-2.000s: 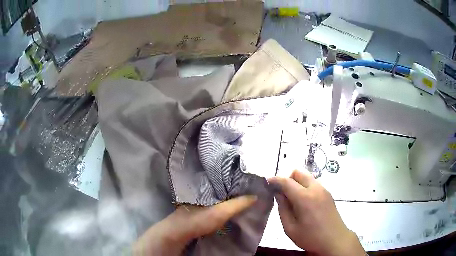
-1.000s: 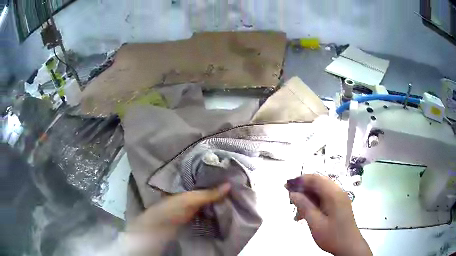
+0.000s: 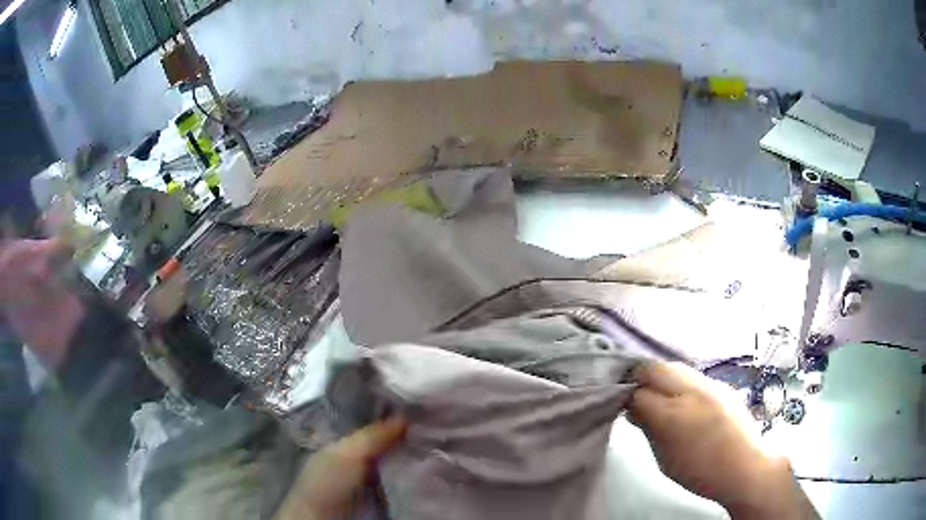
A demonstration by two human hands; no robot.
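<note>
My left hand, partly blurred and low in the view, grips the left side of the grey-beige outer fabric. My right hand pinches the fabric's upper right edge near the machine. The cloth is stretched between both hands, with folds across its top. More of the grey-beige cloth lies behind on the table, with a dark curved seam and an olive-yellow panel. A pale beige panel lies to the right, washed out by glare.
The white sewing machine with a blue hose stands at right. Behind are brown cardboard and a white booklet. Clear plastic wrapping lies left. A blurred person is at far left.
The view has swung left. My right hand, holding only a small dark piece away from the garment a second ago, now grips the cloth. The bunched cloth is opened out between both hands.
</note>
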